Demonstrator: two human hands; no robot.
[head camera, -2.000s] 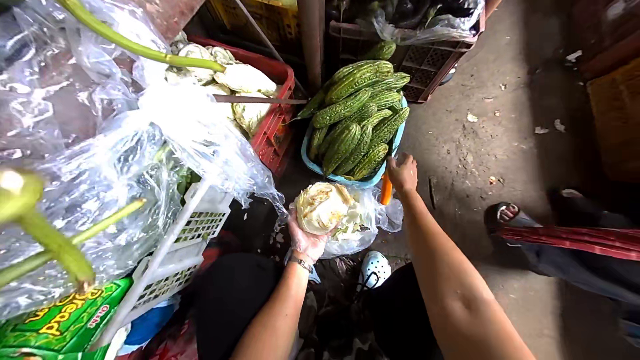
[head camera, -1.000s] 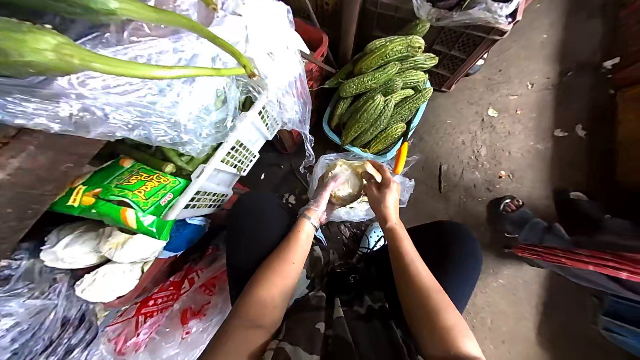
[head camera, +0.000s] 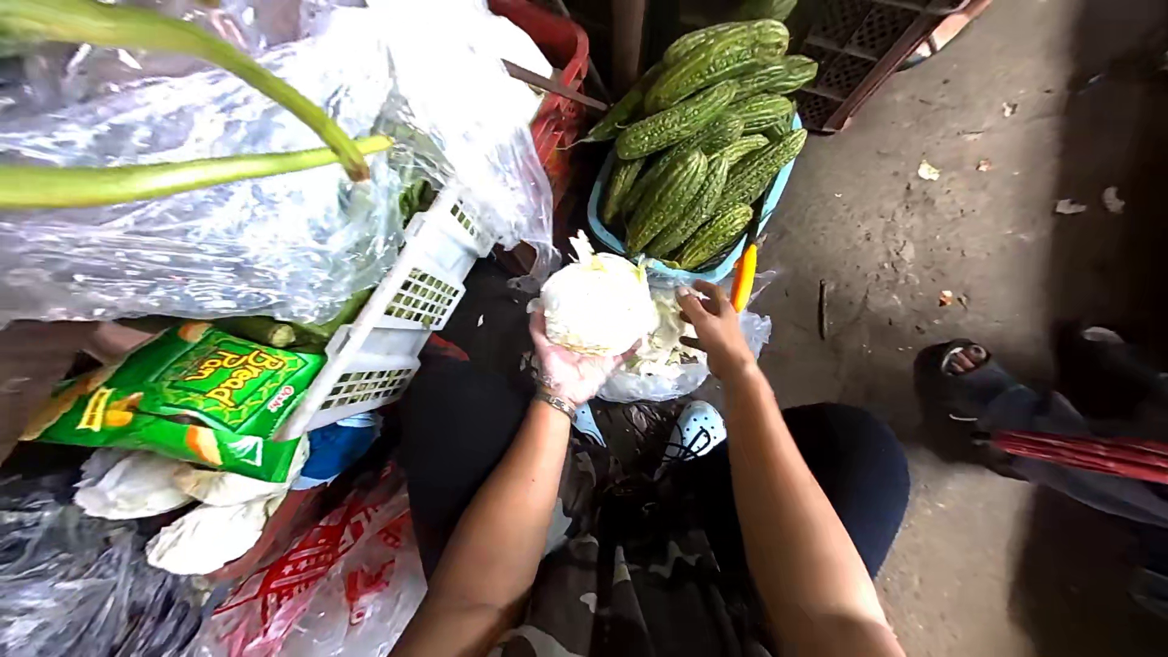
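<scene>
My left hand holds a pale, round, leafy vegetable head, probably cabbage, from below and the left. Just right of it, my right hand hovers with its fingers apart and curled, over a clear plastic bag of pale leaf scraps; whether a scrap is between its fingertips is hard to tell. An orange handle, its other end hidden, leans at the edge of a light blue basin. Green bitter melons are heaped in that basin.
At left, a white plastic crate stands beside a green snack bag and plastic sheeting. A red crate and a dark crate are beyond. Green stalks cross the upper left. A person's sandaled foot is at right.
My right hand was on the vegetable head one second ago and is now off it, to the right. The head now looks whiter. Two seconds ago that hand was by the orange handle.
</scene>
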